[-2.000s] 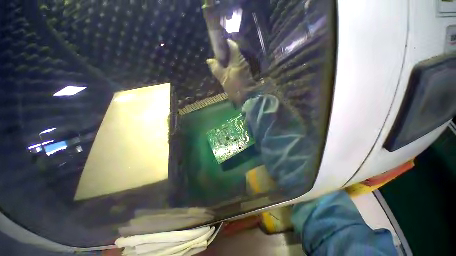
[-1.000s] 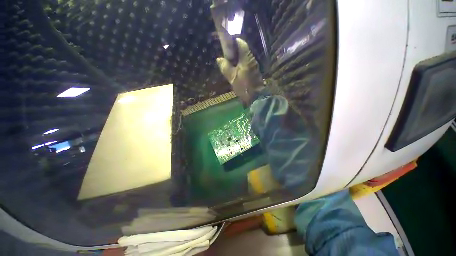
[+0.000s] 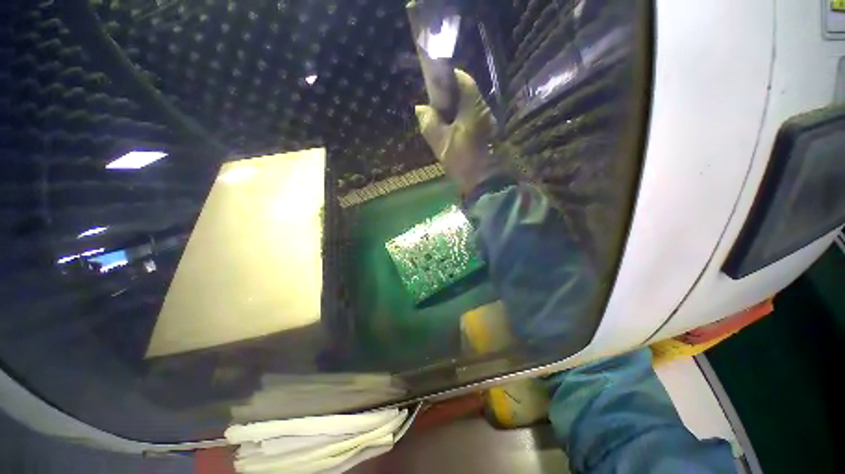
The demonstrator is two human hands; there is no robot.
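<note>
Through the curved window, a green circuit board [image 3: 437, 255] with bright silvery points lies on a green mat [image 3: 371, 315]. My right hand [image 3: 463, 130], in an off-white glove, is above and beyond the board, not touching it. It is closed around a grey-white tube [image 3: 431, 65] that hangs from above; a bright reflection covers part of the tube. The blue sleeve passes over the board's right edge. My left hand is not in view.
A cream panel [image 3: 255, 250] slants left of the mat. Black bumpy foam [image 3: 259, 83] lines the cabinet. A white folded bundle [image 3: 315, 440] lies on the front ledge. A yellow cuff [image 3: 517, 404] is beside my sleeve. A dark screen [image 3: 788, 190] is at right.
The view has shifted slightly. My right hand and the tube have moved a little right relative to the mat. The board stays on the mat, and its bright glare has shifted.
</note>
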